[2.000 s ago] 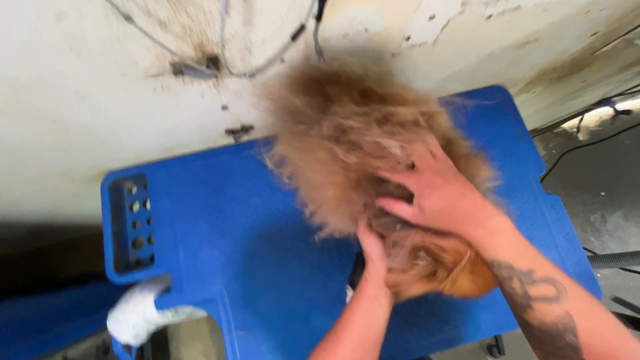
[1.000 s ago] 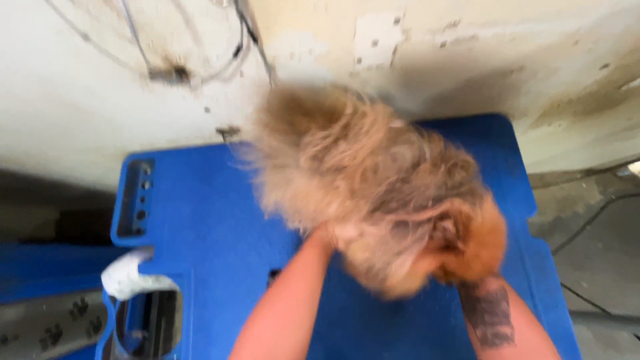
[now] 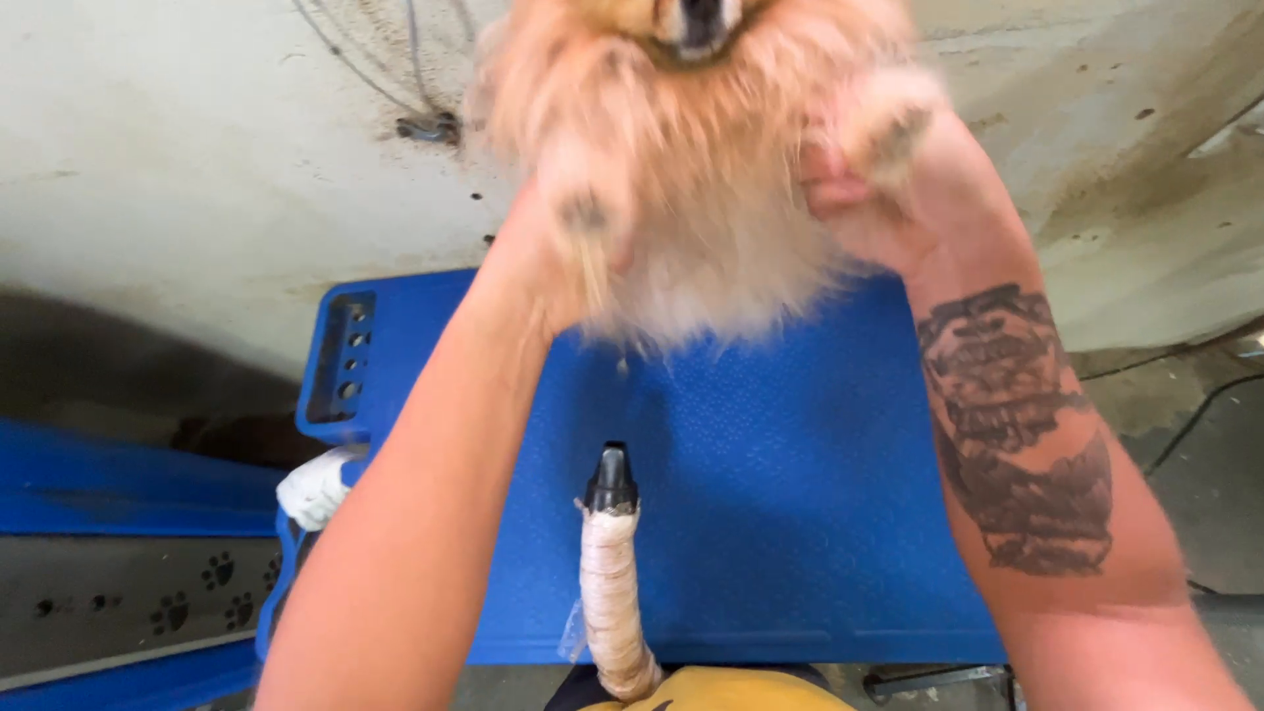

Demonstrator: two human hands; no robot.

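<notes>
A fluffy tan dog (image 3: 711,188) is held up by my two hands above a blue plastic grooming table (image 3: 770,474), its belly and front paws facing me and most of its head cut off by the top edge. My left hand (image 3: 568,247) grips its side behind one paw, partly hidden by fur. On the other side my right hand (image 3: 859,193) holds it under the other front leg, fingers in the fur. Below the dog, a wrapped dryer hose (image 3: 612,592) with a black nozzle (image 3: 613,479) points up from the table's near edge.
A stained pale wall (image 3: 197,178) with hanging wires rises behind the table. At the left are a white cloth (image 3: 318,489) on the table's edge and a blue and grey unit with paw prints (image 3: 128,602). Dark cables (image 3: 1200,420) run at the right.
The dog was down on the table with its back up in both earlier frames; now it is lifted off and turned with its belly toward me. The hose and nozzle have come into view.
</notes>
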